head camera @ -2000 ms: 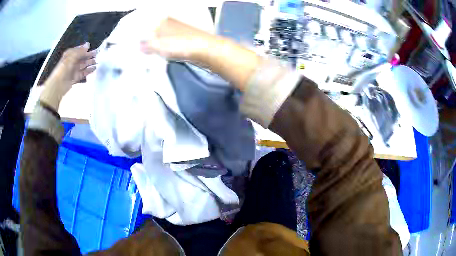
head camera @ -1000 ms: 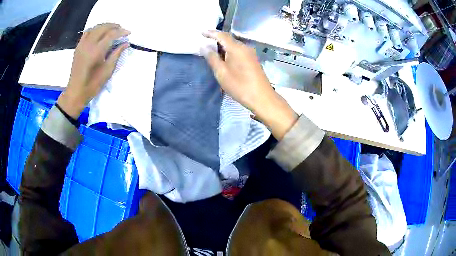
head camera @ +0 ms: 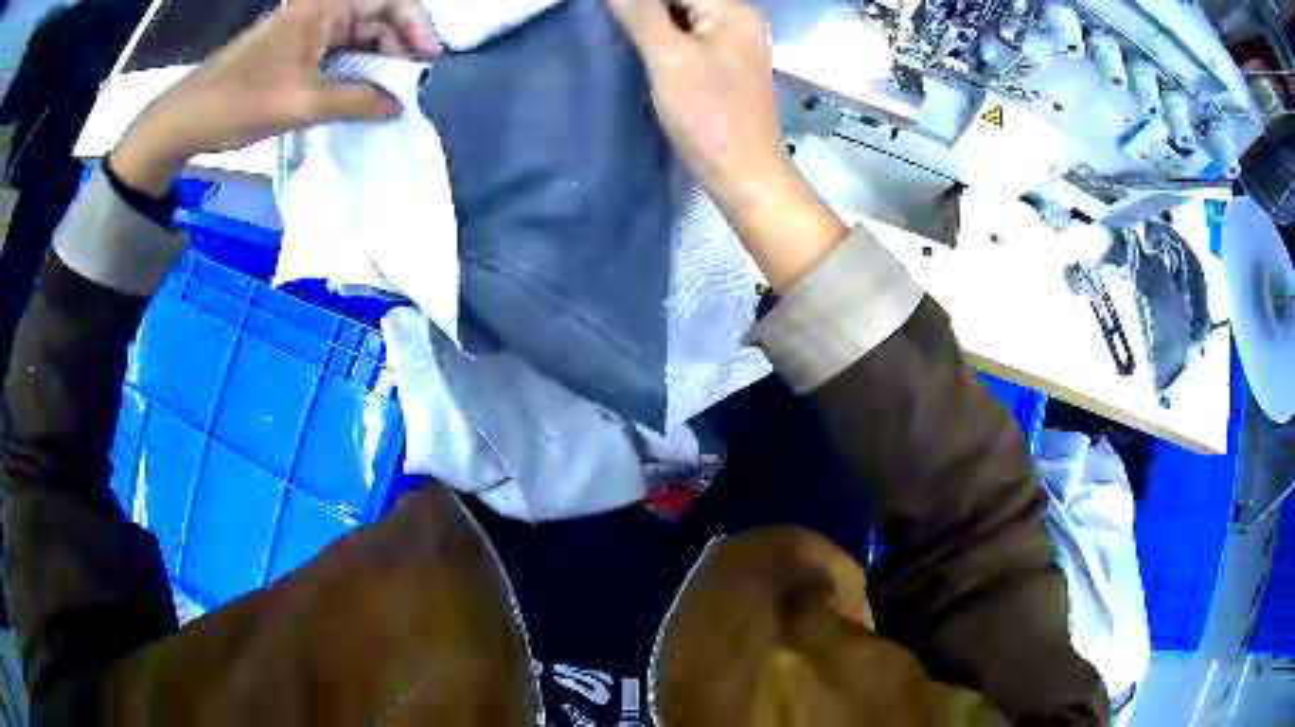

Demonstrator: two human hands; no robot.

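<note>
A garment piece lies over the table's front edge and hangs towards my lap. Its middle is a dark grey fabric panel (head camera: 561, 213), with pale striped knit (head camera: 713, 305) on the right and white cloth (head camera: 372, 185) on the left. My left hand (head camera: 306, 71) is at the cloth's upper left, fingers bent, the thumb along the white part. My right hand (head camera: 710, 93) pinches the upper right edge of the grey panel. The fingertips of both hands are near the picture's top edge. The far part of the cloth is cut off by it.
The overlock machine (head camera: 1001, 142) stands at the upper right. Thread snips (head camera: 1104, 315) and a dark crumpled item (head camera: 1172, 305) lie on the table (head camera: 994, 327). A white disc (head camera: 1261, 305) is at the far right. A blue crate (head camera: 256, 412) is below left; pale cloth (head camera: 1094, 554) hangs below right.
Two seconds ago my right arm reached across bunched cloth; it is now back on the right. The cloth is spread with its grey panel showing. Both hands have since moved higher in the picture.
</note>
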